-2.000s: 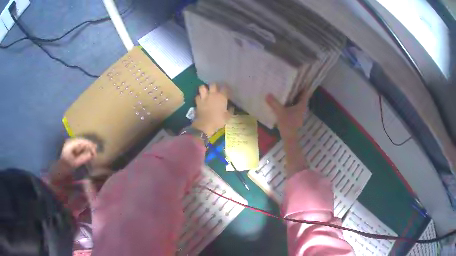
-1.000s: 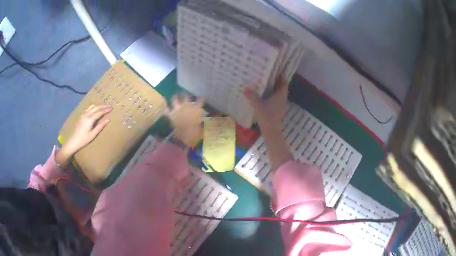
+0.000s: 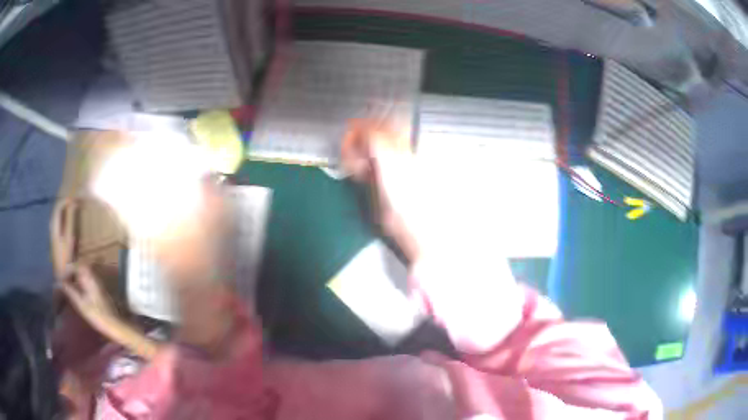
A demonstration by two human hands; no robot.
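A foam tray (image 3: pixel 340 78) with rows of cutouts lies at the upper middle. My right hand (image 3: pixel 367 148) is blurred at its lower edge; what its fingers hold, if anything, cannot be made out. My left hand (image 3: pixel 193 238) is blurred and partly washed out by glare over another tray (image 3: pixel 254 221) at the left. A white sheet with a yellow corner, likely the label sheet (image 3: pixel 373 291), lies on the green mat, partly under my right forearm. The stack of trays (image 3: pixel 176 53) stands at the upper left.
Yellow paper (image 3: pixel 218 141) lies beside the stack. Another tray (image 3: pixel 484 127) lies right of my hand, partly overexposed. A tilted tray (image 3: pixel 644 135), red cable (image 3: pixel 595 184) and yellow-handled tool (image 3: pixel 636 207) are at the right. A neighbour's hands (image 3: pixel 86 295) are at the far left by brown cardboard (image 3: pixel 86 168).
The view has swung to the right. My right hand has left the stack and moved to the tray's lower edge. My left hand has moved away from the stack, towards me.
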